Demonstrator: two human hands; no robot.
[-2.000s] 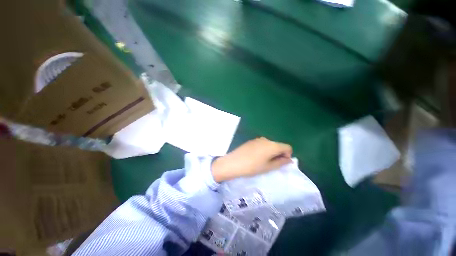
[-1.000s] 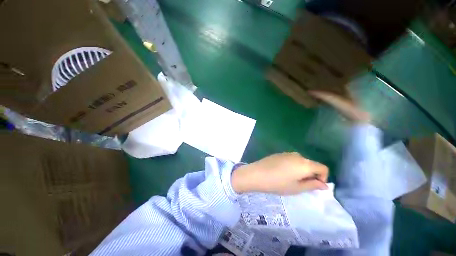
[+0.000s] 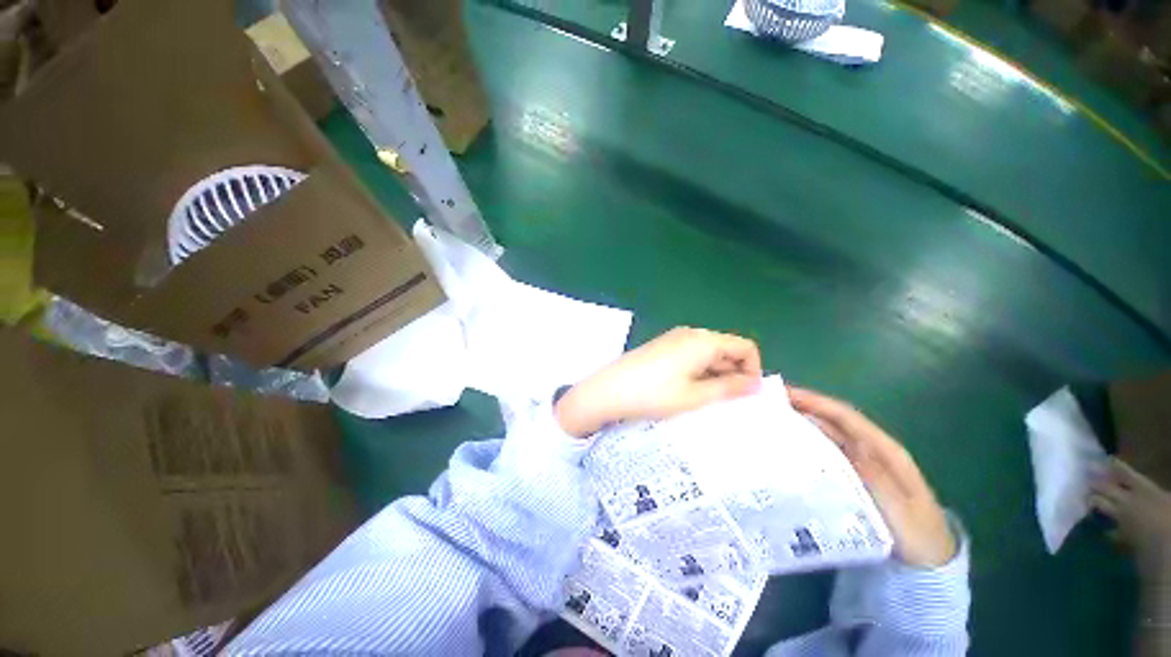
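Note:
My left hand [image 3: 674,377] pinches the top edge of a white label sheet [image 3: 803,481] that has a blank upper area and printed labels below. My right hand [image 3: 886,469] lies along the right edge of the same sheet, with its fingers near the top corner; some of it is hidden by the sheet. More printed label sheets [image 3: 655,603] lie under it, in front of my body. Blank white backing paper [image 3: 546,336] lies left of my left hand, partly overlapping other white sheets.
A large open carton [image 3: 321,276] printed FAN, with a white grille [image 3: 231,205], stands at left beside a metal rail [image 3: 385,103]. Another person's hand [image 3: 1136,507] touches white paper [image 3: 1063,469] at right. A white grille-like part [image 3: 792,18] lies at the top on the green surface [image 3: 771,244].
My right hand has come from the carton at upper right to the sheet's right edge. That carton is out of view. My left hand still pinches the sheet and has shifted slightly left and up.

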